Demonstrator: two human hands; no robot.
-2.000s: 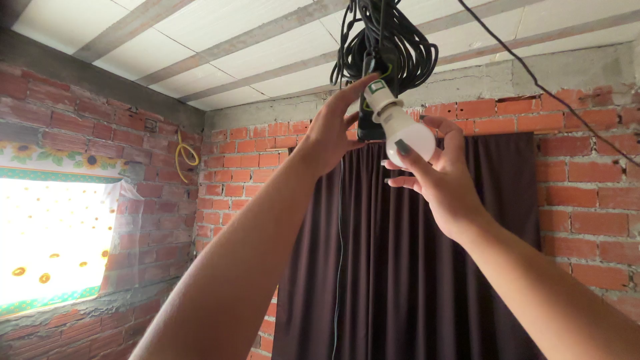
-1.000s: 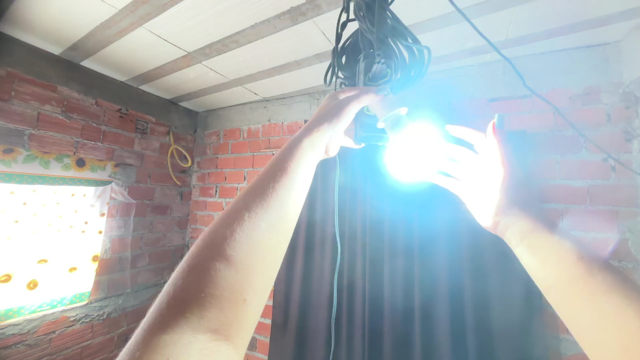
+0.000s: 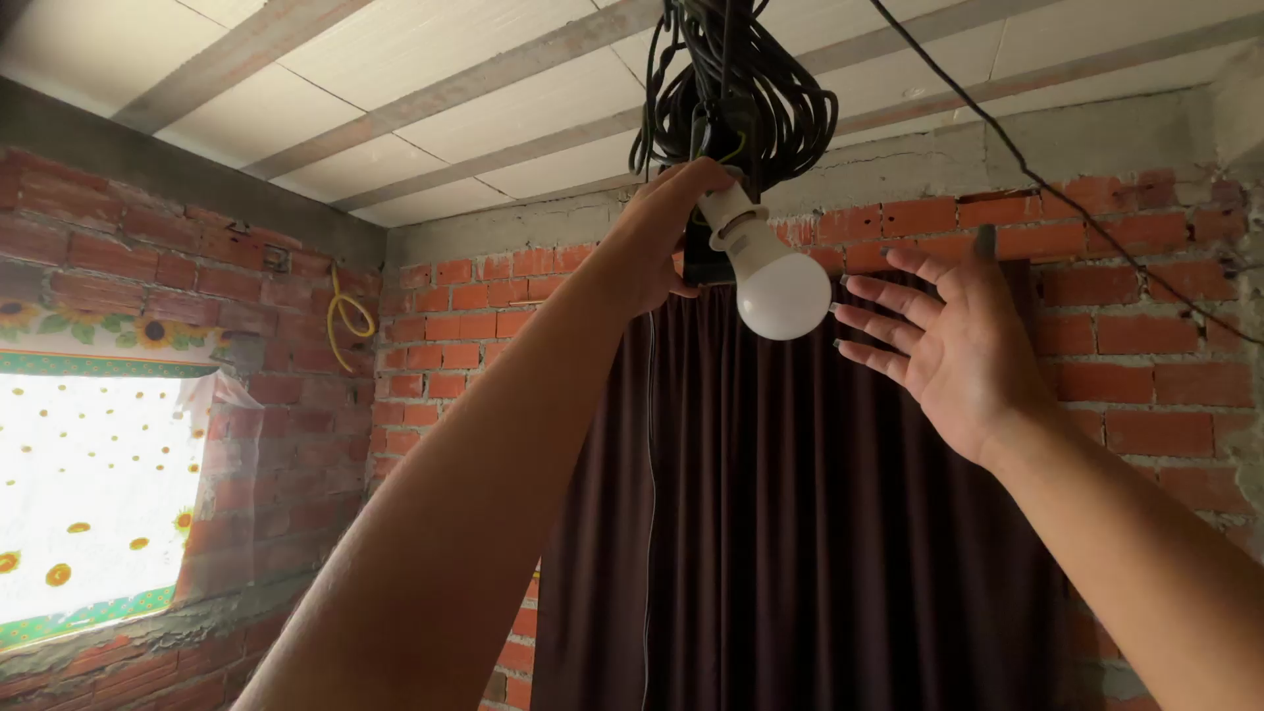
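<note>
A white light bulb [image 3: 785, 294], unlit, sits in a white lamp socket [image 3: 731, 209] and tilts down to the right. My left hand [image 3: 671, 232] is closed around the socket and the black fitting [image 3: 706, 259] behind it; some of its fingers are hidden. Just right of the bulb, my right hand [image 3: 938, 326] is spread with its palm toward the bulb, holding nothing. Above both hands hangs a thick bundle of coiled black cable [image 3: 736, 89].
A dark curtain [image 3: 790, 513] hangs behind the bulb against a brick wall. One black cable [image 3: 1027, 163] slants across the upper right. A yellow loop [image 3: 351, 314] hangs near the corner, and a sunflower-print curtain [image 3: 94, 474] covers the window at left.
Two seconds ago my right fingers were on the unlit bulb. One second ago the bulb shone brightly; now it is dark and my right hand is apart from it. My left hand has stayed at the socket.
</note>
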